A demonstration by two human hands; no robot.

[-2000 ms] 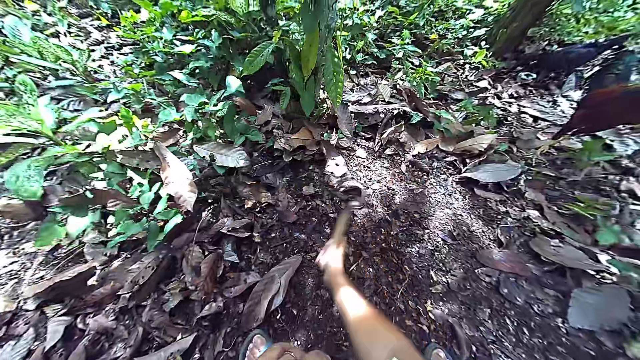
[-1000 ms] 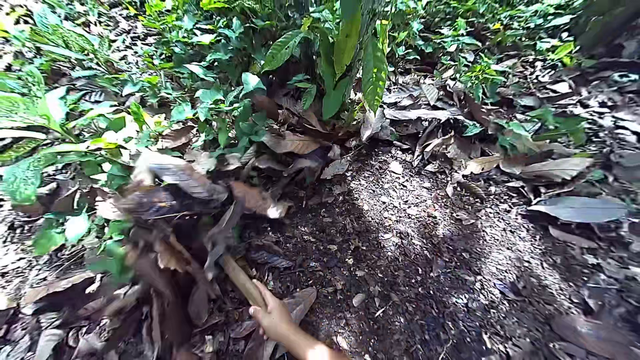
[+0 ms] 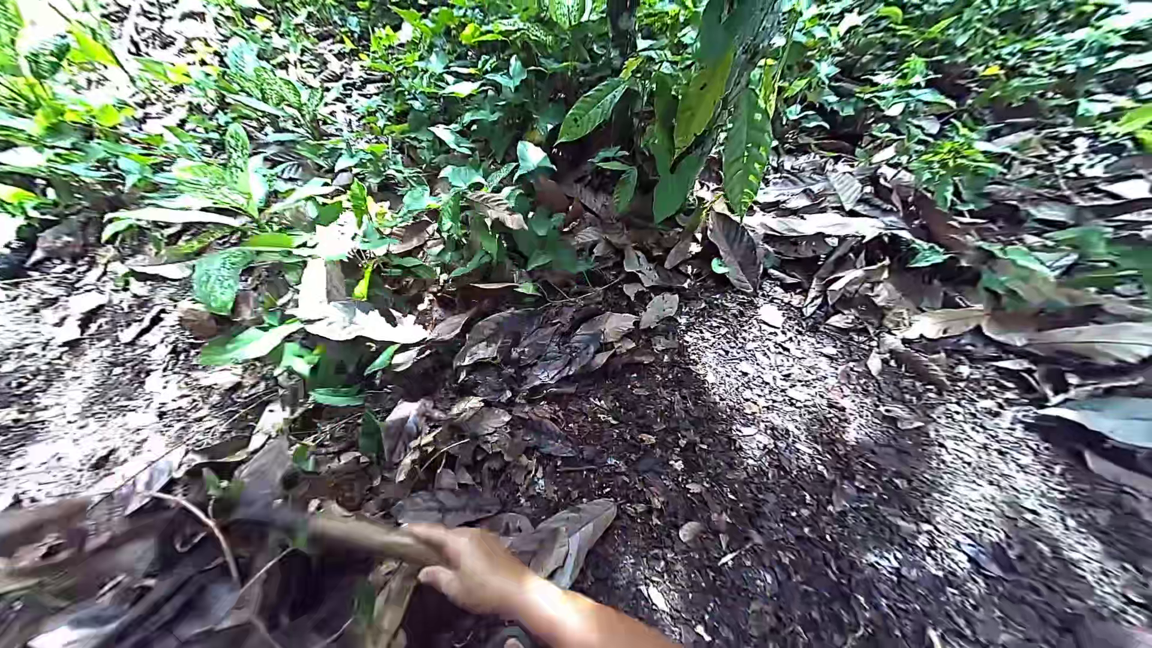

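Note:
My right hand (image 3: pixel 477 569) reaches in from the bottom and is closed round the wooden handle (image 3: pixel 364 538) of a tool. The handle points left, low over the ground. Its far end is blurred among dry brown leaves (image 3: pixel 144 576), so I cannot tell the tool's kind. A curled dry leaf (image 3: pixel 576 531) lies on the soil just right of my hand. My left hand is out of view.
Dark soil with small leaf bits (image 3: pixel 720 468) spreads to the right. Green undergrowth (image 3: pixel 486 180) and a thin trunk (image 3: pixel 747 63) with broad leaves stand ahead. Dry leaf litter (image 3: pixel 846 225) lies beside the trunk's base.
My right hand and the tool have swung from the middle to the lower left. Dry leaves have shifted left with the tool's far end, off the ground near the undergrowth.

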